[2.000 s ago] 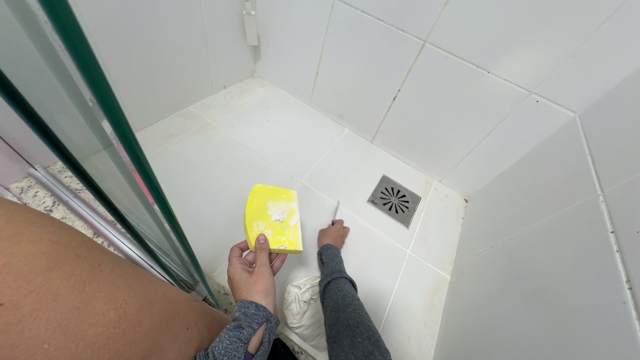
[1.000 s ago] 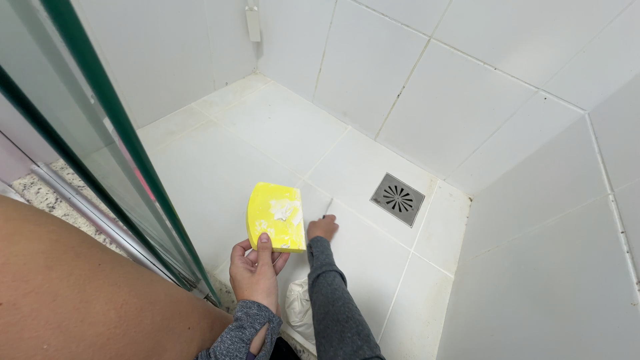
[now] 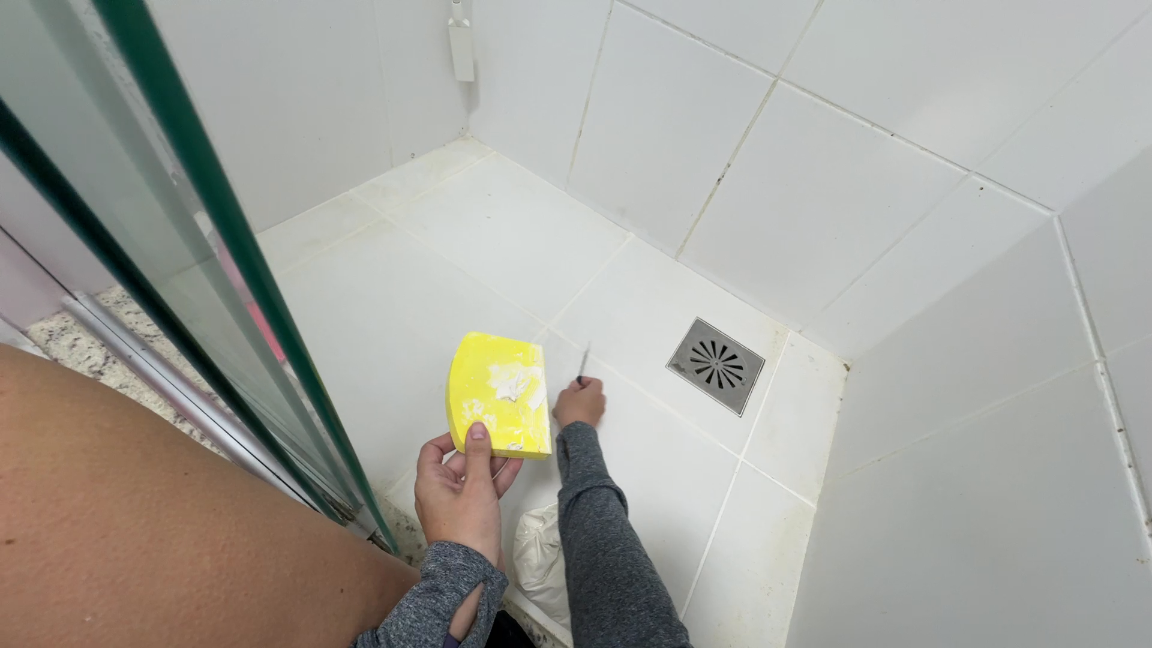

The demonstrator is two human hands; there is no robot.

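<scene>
My left hand [image 3: 468, 490] grips the lower edge of a yellow plastic spreader [image 3: 481, 387], thumb on its face, which carries patches of white paste. To its right and farther down at the floor, my right hand [image 3: 580, 402] is closed around the dark handle of a thin pointed tool [image 3: 585, 360]; its narrow tip points away, over the joint between white floor tiles [image 3: 504, 310]. What kind of tool it is cannot be told. A whitish plastic bag [image 3: 540, 558], gathered and crumpled, lies below, partly hidden by my right sleeve.
A square metal floor drain [image 3: 717, 366] is right of my right hand. White tiled walls [image 3: 675, 135] meet the floor behind and at right. Glass door panels [image 3: 216, 207] and a metal track [image 3: 193, 396] stand at left, beside a bare leg [image 3: 162, 513]. A white fitting [image 3: 461, 49] hangs on the wall.
My right hand with the thin tool moved left and slightly nearer, then back a little to the right along the floor. My left hand holds the yellow spreader much as before.
</scene>
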